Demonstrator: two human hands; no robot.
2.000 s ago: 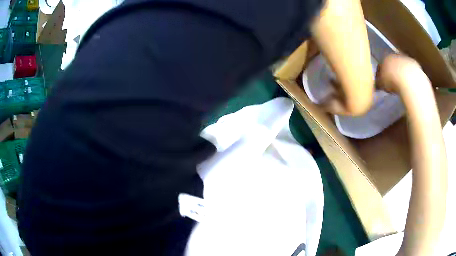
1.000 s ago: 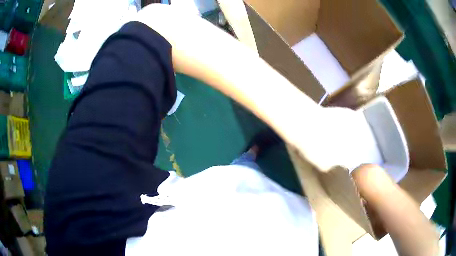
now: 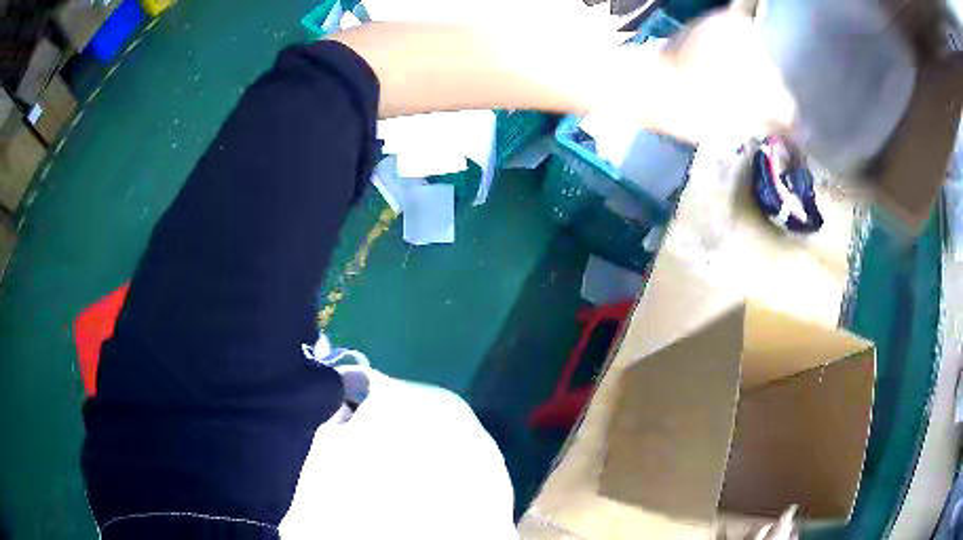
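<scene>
My left hand (image 3: 739, 79) reaches to the upper right, blurred and overbright. It is closed at the near edge of a lined brown carton (image 3: 917, 148), whose pale, rounded foam liner (image 3: 839, 79) shows inside. A second brown carton (image 3: 671, 422) stands at the lower right with its opening towards the right; no liner shows in its visible part. Only the fingers of my right hand (image 3: 779, 524) show at the bottom edge, against this carton's near wall; the rest is cut off.
The cardboard-covered bench (image 3: 686, 274) runs up the right side. A small dark bundle with red and white trim (image 3: 787, 185) lies on it. Left of the bench are a green crate with white pieces (image 3: 602, 190), a red stool-like object (image 3: 581, 364) and a white sheet on the floor (image 3: 429, 214).
The view has swung along the bench. The lined carton now shows at the upper right with my left hand at its edge. My right hand has left the liner and is at another carton.
</scene>
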